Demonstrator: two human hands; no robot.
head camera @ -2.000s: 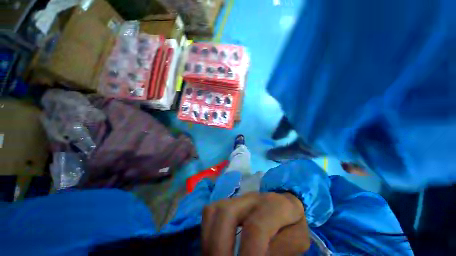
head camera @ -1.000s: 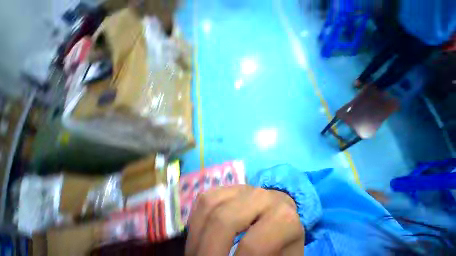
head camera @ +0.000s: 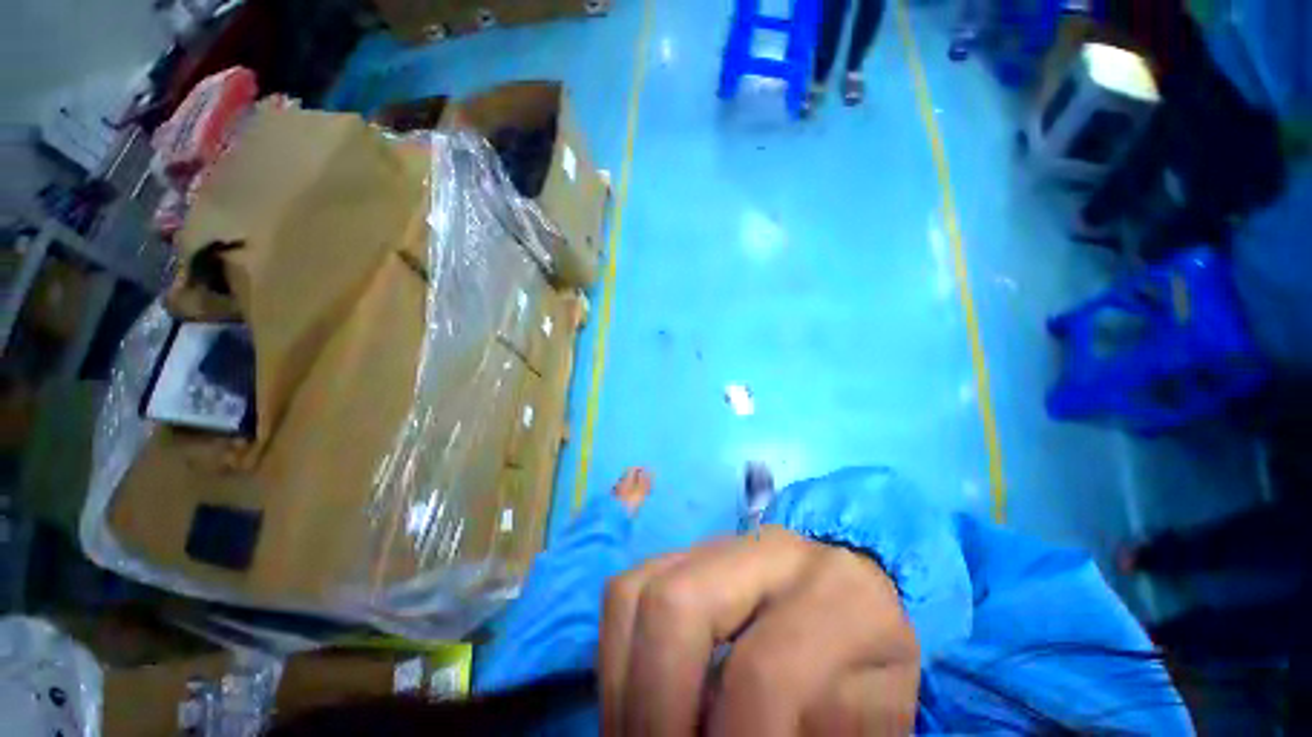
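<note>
My right hand point(head camera: 763, 634) is large and close at the bottom centre, in a blue sleeve from the right. Its fingers are curled in; a small pale sliver shows between them, and I cannot tell whether they hold anything. My left hand point(head camera: 630, 490) is small, low over the floor at the end of a blue sleeve. Its fingers are too small to read, and I see nothing in it. No watch tray shows clearly near either hand.
Film-wrapped brown cartons point(head camera: 360, 374) stand at left, with an open carton point(head camera: 525, 137) behind. A blue floor aisle point(head camera: 777, 274) runs ahead between yellow lines, with a white scrap point(head camera: 740, 399) on it. Blue stools point(head camera: 1165, 346), a white stool point(head camera: 1096, 108) and people's legs stand right and ahead.
The view has swung up and forward. The red trays and the nearby blue-clad person have left the view. My left hand has come into view. My right hand remains curled at the bottom.
</note>
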